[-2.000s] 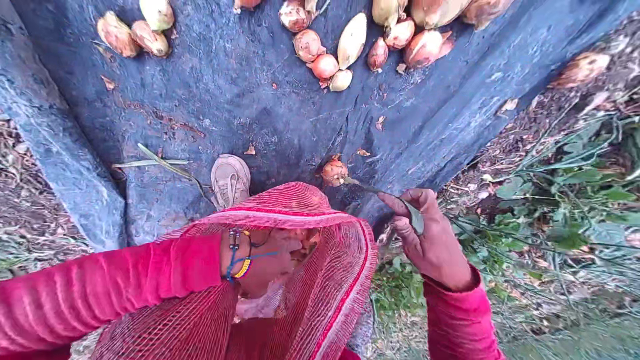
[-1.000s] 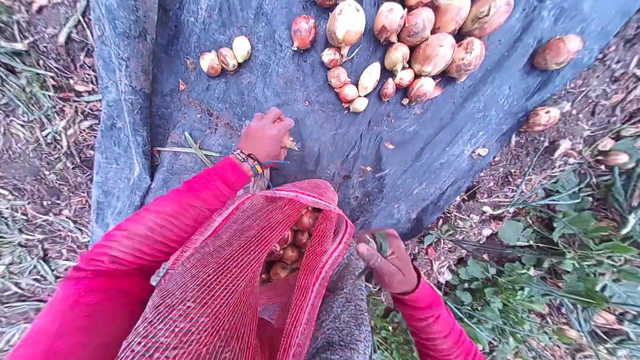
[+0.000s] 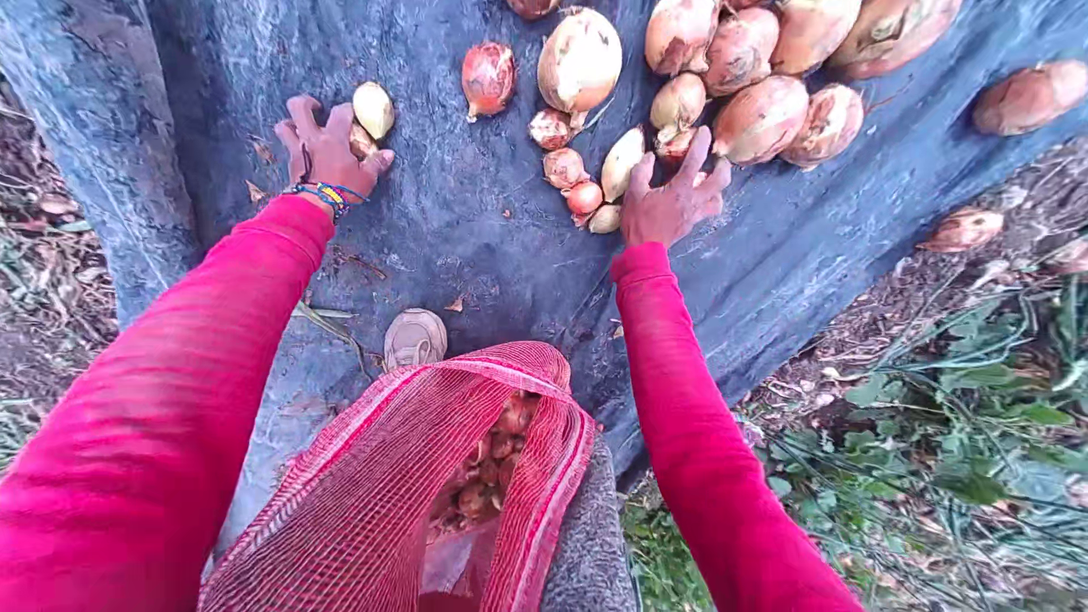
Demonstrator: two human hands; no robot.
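Observation:
My left hand, fingers spread, rests over small onions at the upper left; a pale onion lies beside its fingertips. At the upper middle my right hand spreads its fingers over small onions, one partly covered by them. A pale elongated onion and a small red onion lie just left of it. Larger onions are grouped above and to its right. The red mesh sack stands with its mouth open at the bottom middle, onions inside. Neither hand touches the sack.
The onions lie on a dark blue tarp. My shoe is on it behind the sack's rim. A single onion lies near the tarp's right edge, another at its border. Green plants grow at the lower right.
Both hands have moved up and away from the sack to the onions on the tarp. The single onion near my right hand two seconds ago no longer lies there.

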